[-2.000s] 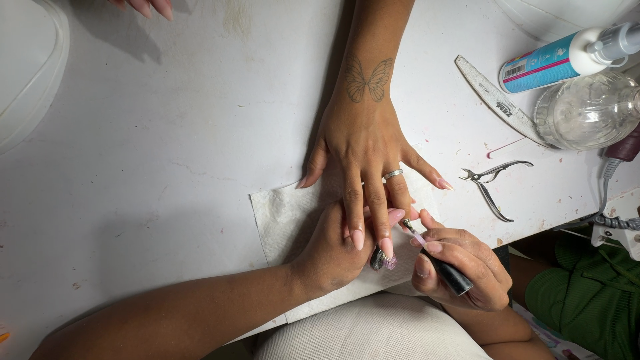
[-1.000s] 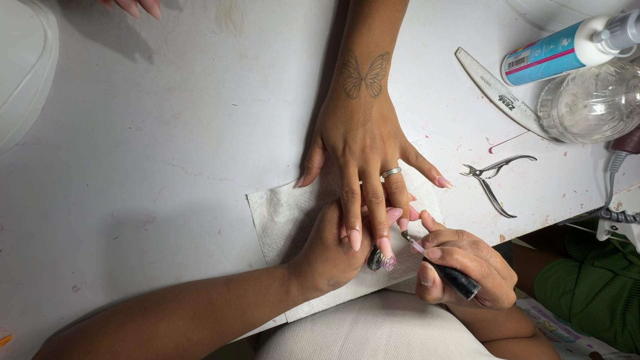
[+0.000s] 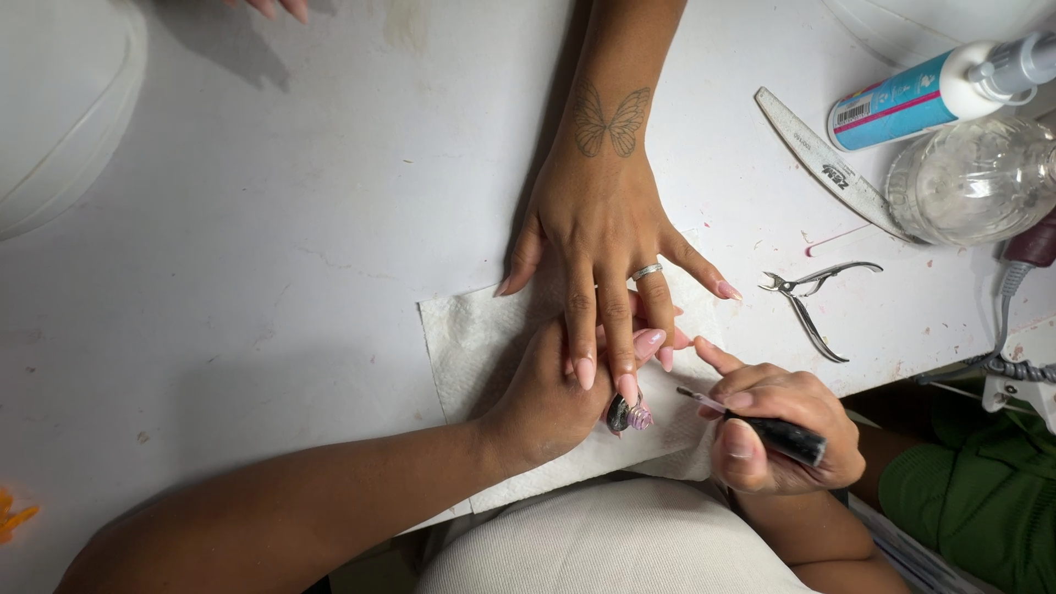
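My left hand (image 3: 551,394) supports the fingers of another person's hand (image 3: 606,219), which lies spread, palm down, with a ring and a butterfly wrist tattoo. Its long nails look pale pink. Between the thumb and fingers of my right hand (image 3: 780,425) is a nail polish brush (image 3: 775,437) with a black cap handle; its tip points left, apart from the nails. One finger of my right hand reaches toward my left fingertips. A small dark oval object with a pinkish ornament (image 3: 629,414) shows under the other person's middle nail. A white paper towel (image 3: 470,346) lies beneath the hands.
Cuticle nippers (image 3: 813,305), a curved nail file (image 3: 825,161), a pump bottle (image 3: 899,95) and a clear round bottle (image 3: 961,181) lie at the right. A corded device (image 3: 1031,243) is at the right edge. A white container (image 3: 62,107) stands at upper left; other fingertips show at the top.
The brush tip in my right hand has moved away from the ring finger's nail. My left hand stays under the other person's fingers.
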